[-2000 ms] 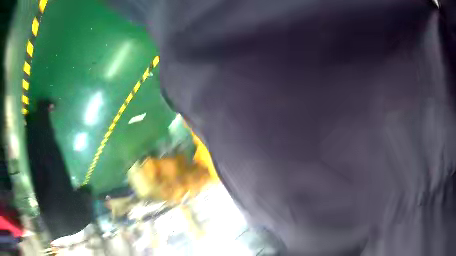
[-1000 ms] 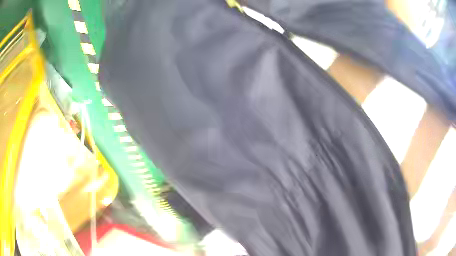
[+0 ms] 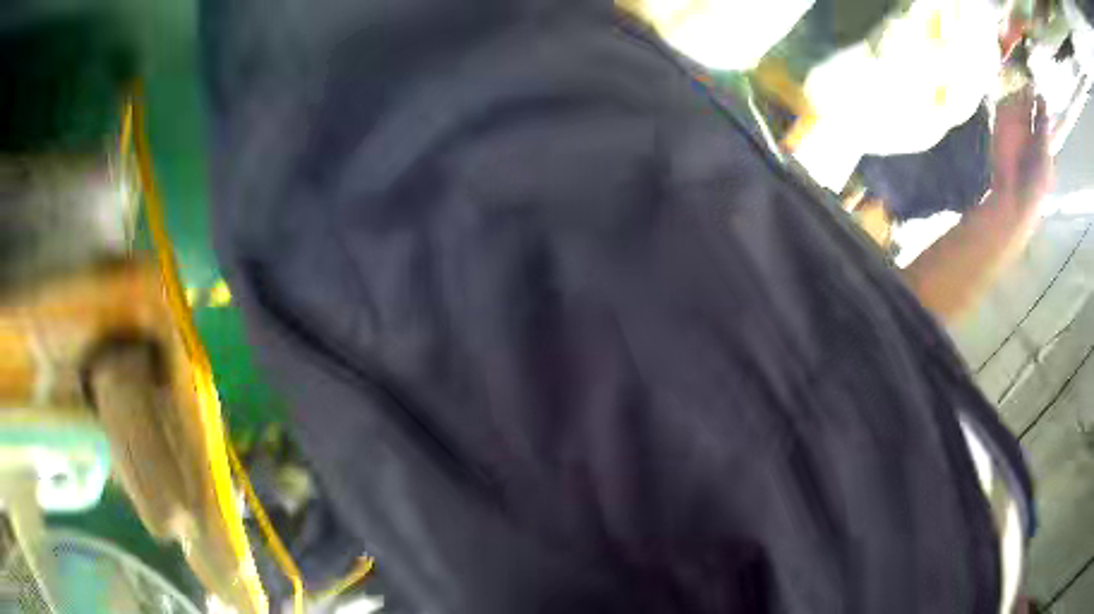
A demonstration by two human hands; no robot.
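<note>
Dark grey-purple jacket cloth [image 3: 540,312] fills the middle of the view, blurred and creased. Beyond its upper right edge, a bare forearm and hand reach up, seemingly my right hand [image 3: 1017,162]. Its fingers are blurred beside small white and red items [image 3: 1014,42] at the top right, and whether it grips any of them cannot be told. My left hand is not in view.
Yellow tubing [image 3: 204,384] runs down the left side, beside orange-brown shapes [image 3: 72,318] and a round wire mesh [image 3: 102,576]. Green floor [image 3: 246,372] shows behind. A grey surface with dark lines [image 3: 1050,396] lies at the right. Glaring white shapes [image 3: 906,78] are at the upper right.
The view has swung. The bare forearm and hand now show at the upper right, and the grey lined surface has appeared at the right. The yellow tubing sits differently at the left.
</note>
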